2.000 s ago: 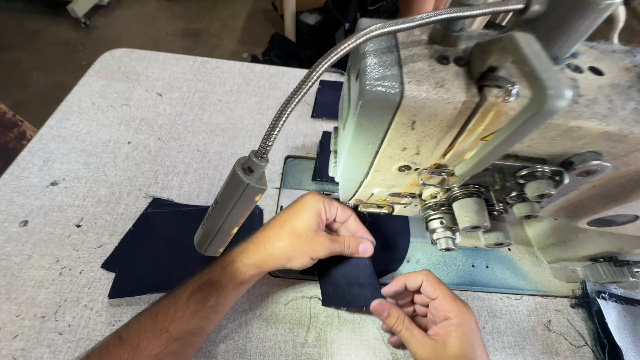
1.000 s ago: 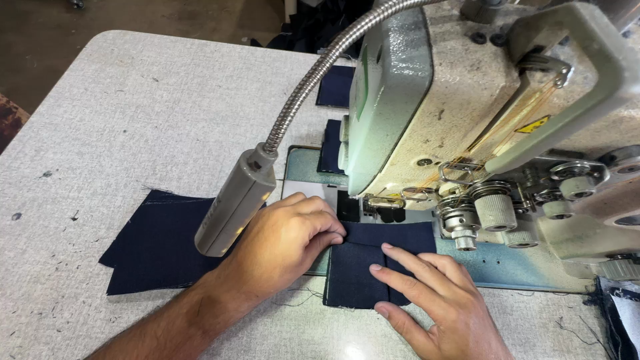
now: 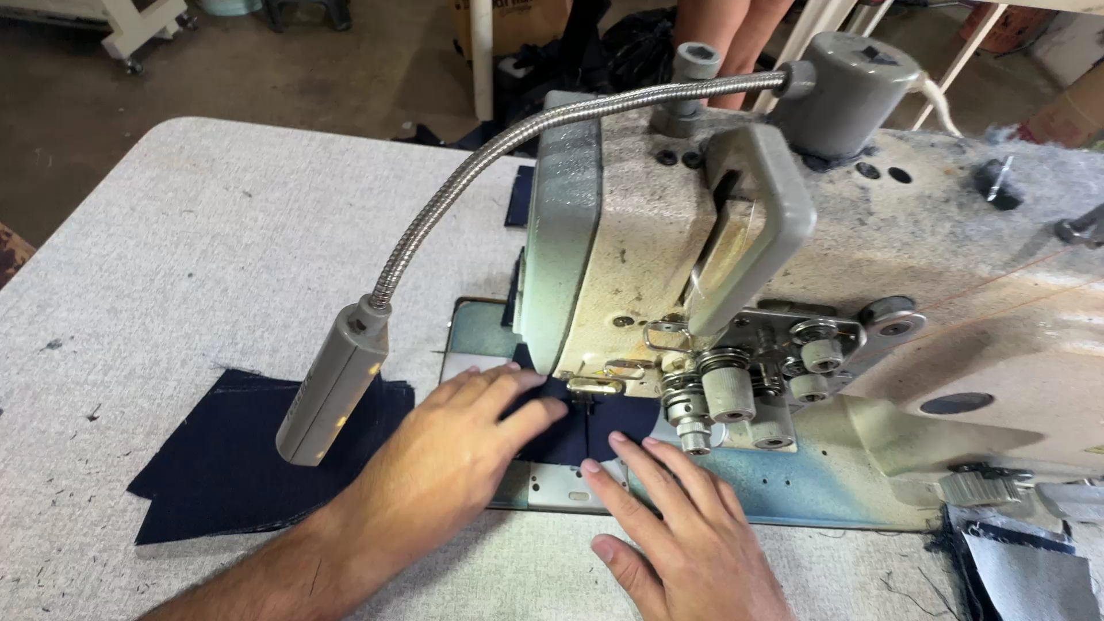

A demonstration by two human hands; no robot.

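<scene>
A navy fabric piece (image 3: 556,435) lies flat on the bed of an industrial sewing machine (image 3: 655,259), partly under the presser foot area. My left hand (image 3: 466,427) rests on its left part with spread fingers, nothing gripped. My right hand (image 3: 681,526) has its fingers apart; its fingertips are at the fabric's near right edge, and whether they press on it I cannot tell. A seam or fold line runs through the fabric between the hands. The needle tip is hard to make out.
A stack of navy fabric pieces (image 3: 233,466) lies left of my left forearm, beneath a gray lamp head (image 3: 335,379) on a flexible metal neck. More navy pieces (image 3: 517,198) sit behind the machine head. Fabric scraps (image 3: 1026,569) lie at the lower right. A person's legs (image 3: 733,43) show behind.
The navy fabric, folded between my fingers two seconds ago, now lies flatter and farther under the machine head. My left hand has moved onto its left part. The view now takes in more of the machine.
</scene>
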